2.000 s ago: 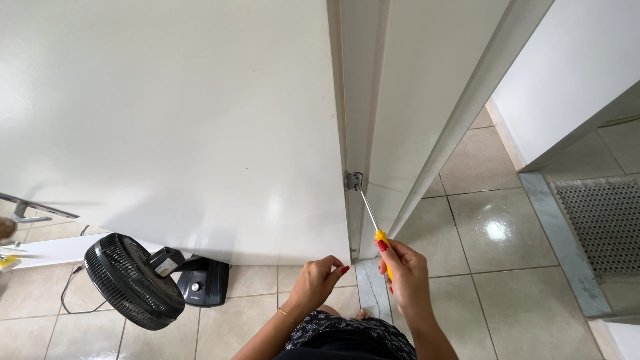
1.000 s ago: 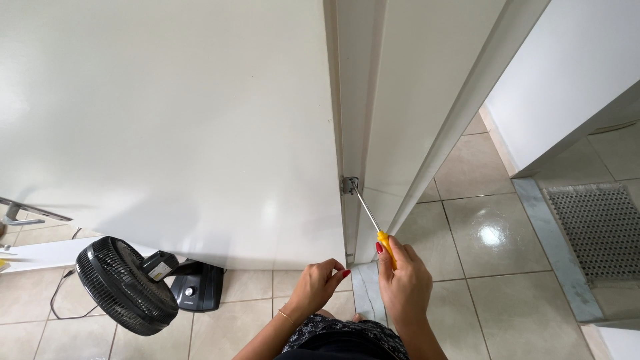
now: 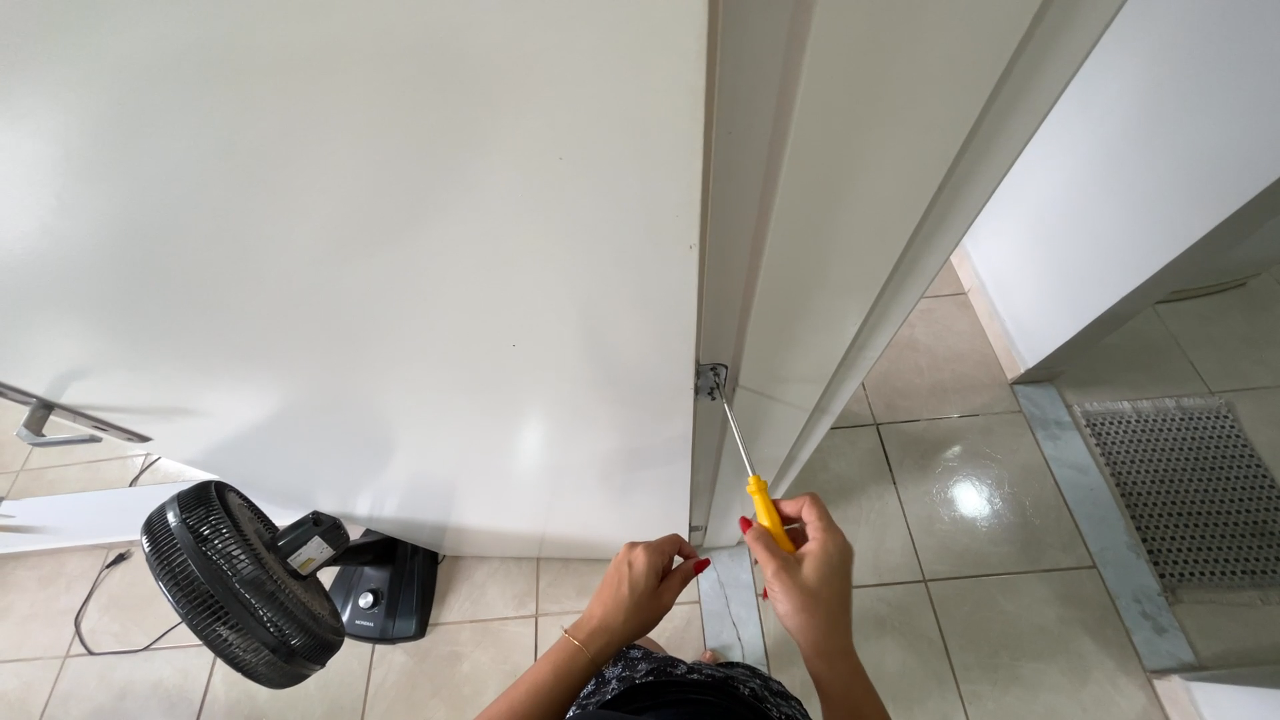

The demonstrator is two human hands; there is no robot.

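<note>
My right hand (image 3: 812, 565) grips the yellow handle of a screwdriver (image 3: 765, 505). The screwdriver's metal shaft points up and to the left, its tip at the metal door hinge (image 3: 712, 381) between the white door (image 3: 450, 250) and the door frame (image 3: 850, 200). Screw heads cannot be made out clearly. My left hand (image 3: 645, 585), with a thin bracelet at the wrist, is held near the door's bottom edge, thumb and forefinger pinched together. Whether something small is between those fingertips cannot be told.
A black fan (image 3: 240, 585) stands on the tiled floor at the lower left, its power cord (image 3: 90, 610) beside it. The door's metal handle (image 3: 60, 436) is at the far left. A woven rug (image 3: 1180, 490) lies on the right beyond a stone threshold (image 3: 1100, 530).
My right hand has turned a little around the screwdriver's handle, while the tip stays at the hinge. My left hand keeps nearly the same pose.
</note>
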